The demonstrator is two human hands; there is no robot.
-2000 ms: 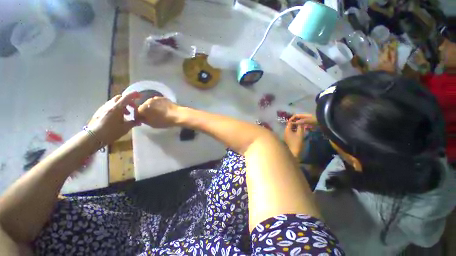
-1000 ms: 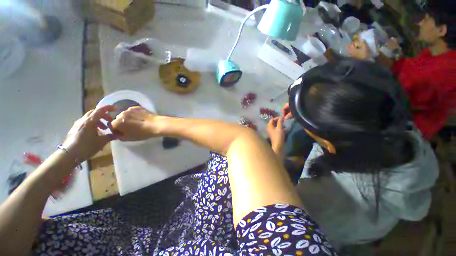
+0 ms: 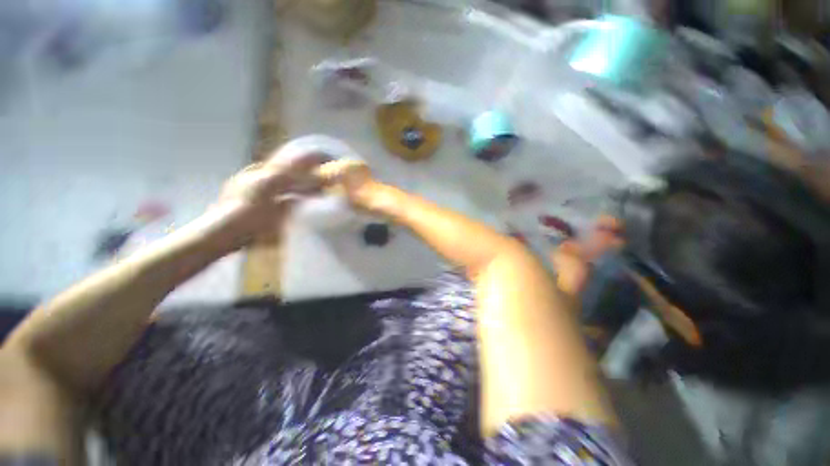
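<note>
The frame is blurred. A white round part [image 3: 320, 146] with a grey centre lies at the near left edge of the right-hand table. My left hand [image 3: 264, 185] is at its left side and my right hand [image 3: 349, 179] is over its near part. The two hands are close together with the fingers bent. Blur and the fingers hide whether anything small is held between them.
An amber disc [image 3: 408, 132], a teal lamp [image 3: 492, 135] and dark red bundles [image 3: 525, 193] are on the table [image 3: 328, 273]. A small black piece [image 3: 375, 234] lies near my right forearm. A person [image 3: 742, 246] sits at the right. Red pieces [image 3: 151, 211] lie at the left.
The view has swung, so the scene sits further right and is blurred. My hands stay together at the white round part, with the left hand's fingers now nearer the right hand.
</note>
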